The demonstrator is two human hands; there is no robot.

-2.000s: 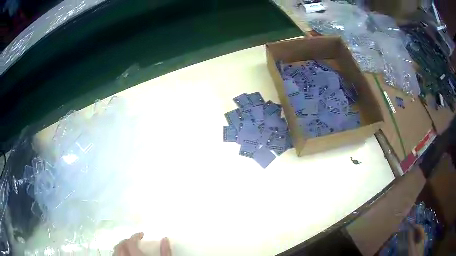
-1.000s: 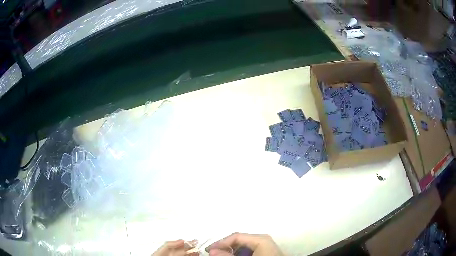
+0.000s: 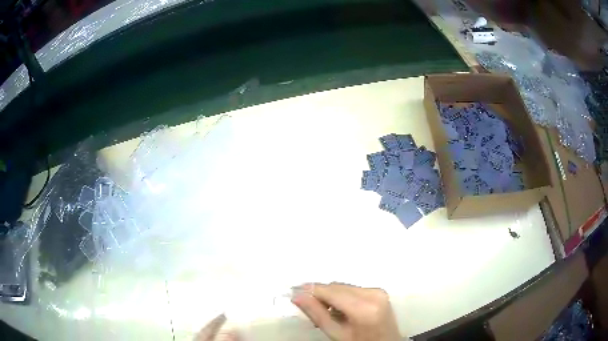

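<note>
My right hand (image 3: pixel 353 308) is near the bottom centre, with thumb and forefinger pinched at the faint edges of a clear plastic case (image 3: pixel 285 298); its outline is washed out by glare. My left hand (image 3: pixel 219 329) is cut off by the bottom edge, with little more than a finger showing; I cannot tell if it holds anything. A loose pile of purple-grey insert cards (image 3: pixel 402 178) lies on the bench beside the card tray (image 3: pixel 497 204), an open cardboard box holding many more cards. Clear cases (image 3: pixel 113 220) are heaped at the left.
A dark green conveyor belt (image 3: pixel 280 50) runs behind the white benchtop (image 3: pixel 320 120). A bag with dark contents (image 3: pixel 67 233) and a silver-rimmed tray (image 3: pixel 13 292) are far left. Clear polybags (image 3: pixel 563 100) cover the right side surface. An open carton is low right. A dark scrap (image 3: pixel 513 233) lies near the tray.
My hands were close together at a clear piece a second ago; now they are apart. My right hand is higher with the clear piece. My left hand shows less. The view has shifted slightly.
</note>
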